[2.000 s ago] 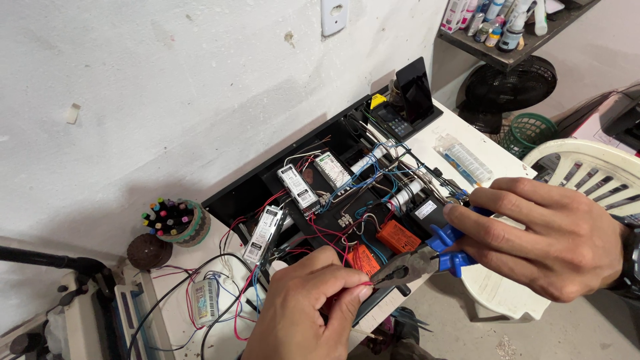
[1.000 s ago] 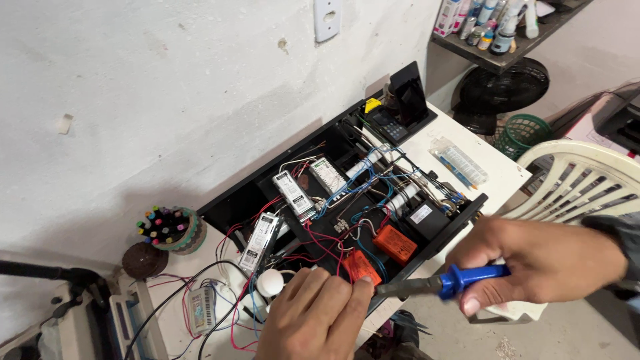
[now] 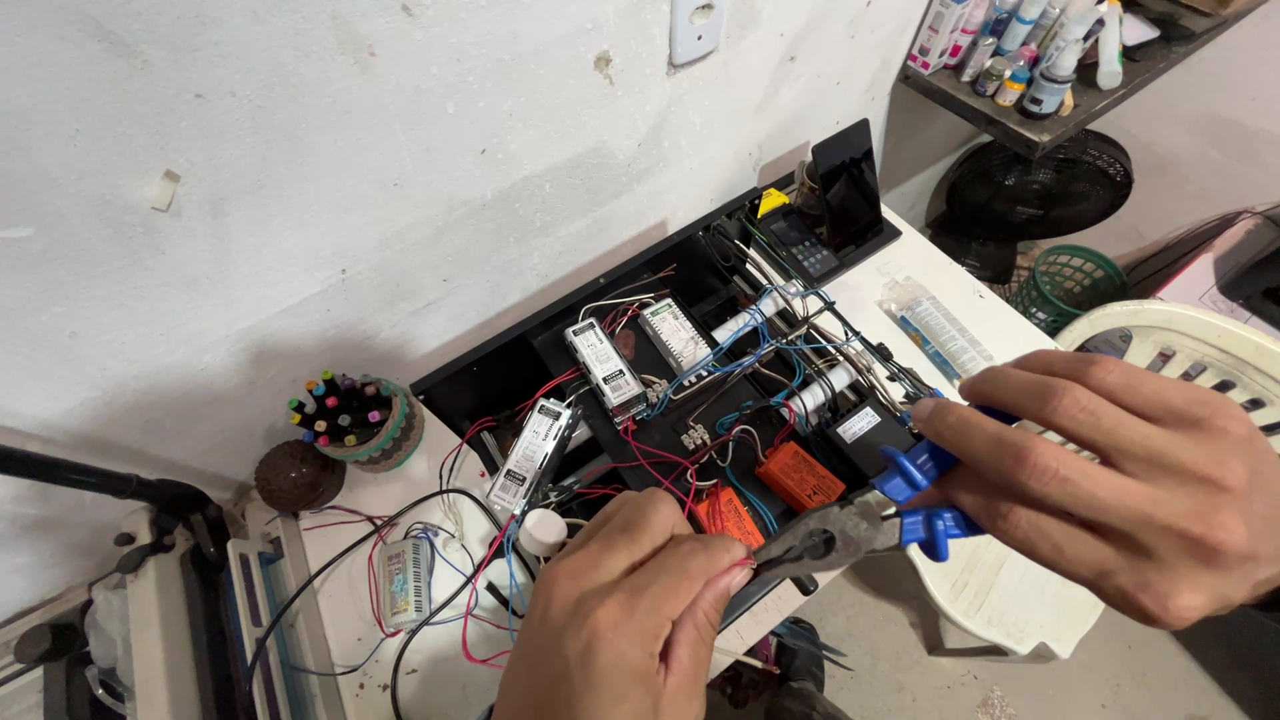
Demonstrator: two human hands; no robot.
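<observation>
My left hand pinches a red wire between thumb and forefinger, its end by the jaw tips of the combination pliers. My right hand grips the pliers by their blue handles, with the jaws pointing left. Whether the jaws touch the wire cannot be told. Behind my hands lies a black housing with tangled wires, white electronic ballasts, two orange modules and white terminal blocks. Another labelled ballast rests at the housing's left end.
The white table carries a small silver driver, a basket of markers, a brown round object and a plastic packet. A phone lies at the back. A white plastic chair stands right, below a shelf of bottles.
Since one second ago, my right hand has shifted its hold and the pliers' blue handles now stand apart. My left fingers have turned, bringing the red wire's end into sight.
</observation>
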